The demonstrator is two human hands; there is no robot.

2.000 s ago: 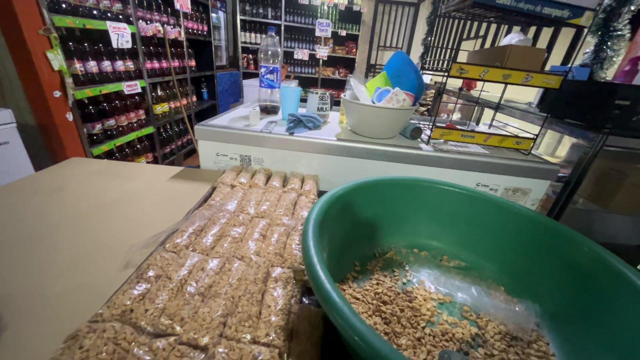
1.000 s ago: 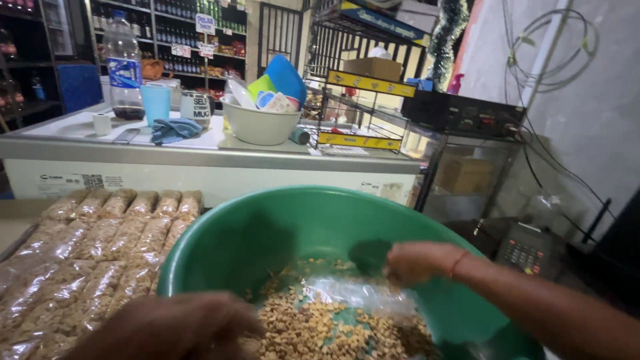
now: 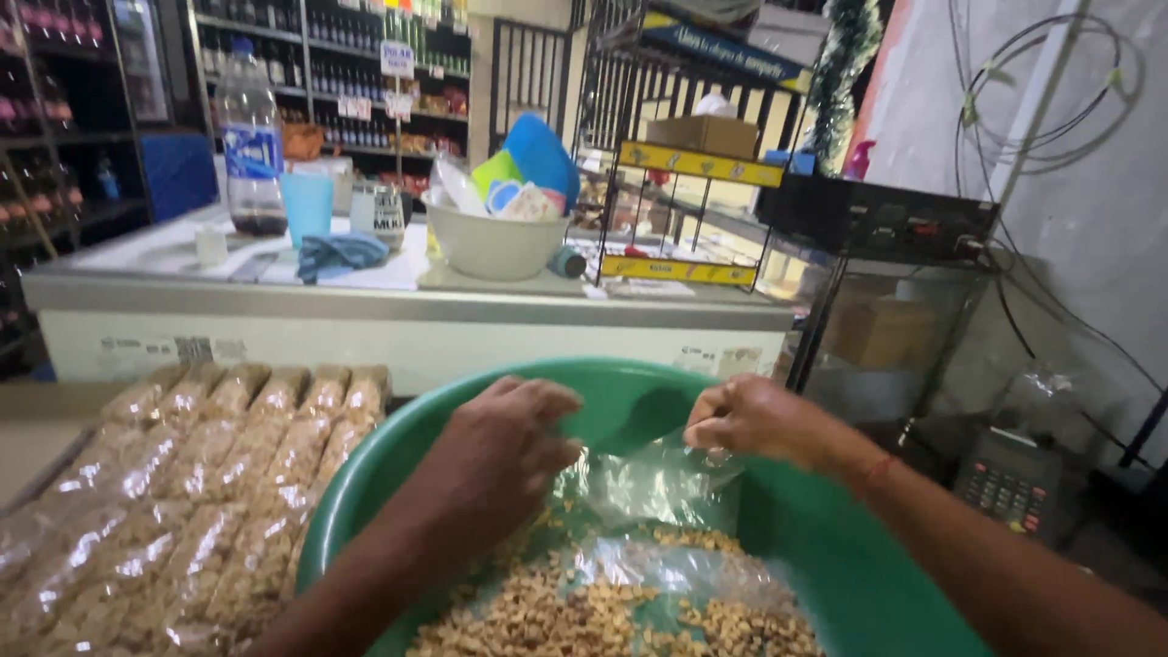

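Observation:
A large green plastic basin [image 3: 876, 547] holds loose shelled peanuts [image 3: 557, 611]. Over it, my right hand [image 3: 757, 420] pinches the upper edge of a clear plastic bag [image 3: 666, 484] between thumb and fingers. My left hand [image 3: 511, 447], slightly blurred, is at the bag's left side with its fingers apart; whether it touches the plastic is unclear. Another piece of clear plastic [image 3: 648, 561] lies on the peanuts. Left of the basin, filled clear packets [image 3: 201, 456] lie in close rows.
Behind the basin stands a white chest freezer [image 3: 438, 338] bearing a bottle [image 3: 251, 146], a blue cup [image 3: 307, 205], a blue cloth [image 3: 339, 255], a bowl of plastic items [image 3: 497, 239] and a wire rack [image 3: 680, 271]. A keypad device [image 3: 1008, 479] sits at right.
Both hands have come into view since the first frame. My right hand now holds a clear bag up over the peanuts, and my left hand has risen toward it. The view has swung right.

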